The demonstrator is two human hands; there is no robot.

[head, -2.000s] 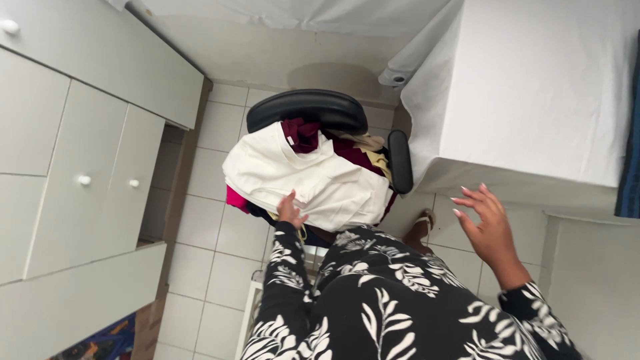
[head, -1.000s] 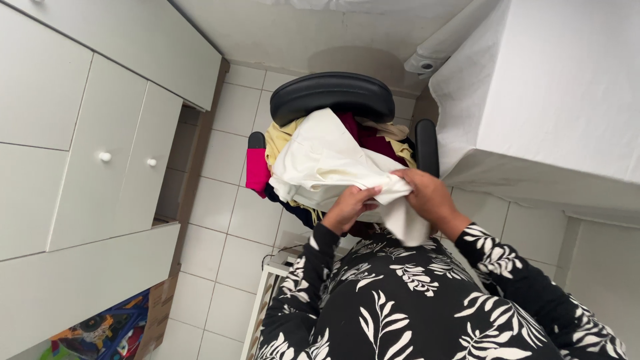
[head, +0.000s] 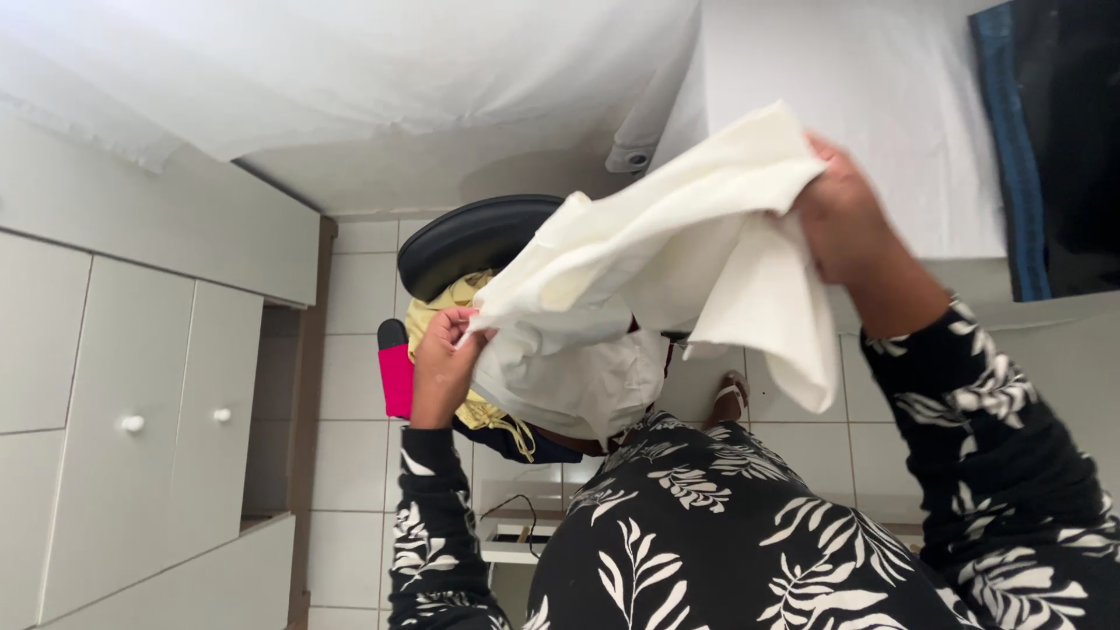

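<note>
A white cloth garment (head: pixel 647 219) is stretched between my two hands above a black padded chair. My left hand (head: pixel 448 354) pinches one end of it, close to the chair's left side. Up at the right, my right hand (head: pixel 844 214) grips the other end, slightly blurred, and a flap of the cloth hangs below it. Beneath the garment, a pile of clothes lies on the chair: yellow fabric (head: pixel 477 407) with a drawstring, a bright pink piece (head: pixel 396 381) by the armrest, and dark fabric. The raised garment hides much of the pile, and its exact kind is unclear.
A black chair backrest (head: pixel 477 241) stands beyond the pile. White cabinets (head: pixel 131 367) with round knobs line the left. At the right is a surface covered in white cloth (head: pixel 857 105), with dark, blue-edged fabric (head: pixel 1015 149) on it. A sandalled foot (head: pixel 731 394) rests on the tiled floor.
Both hands have moved apart, and the white garment is now lifted and spread between them. One second ago the hands were close together on it; two seconds ago it lay on the pile.
</note>
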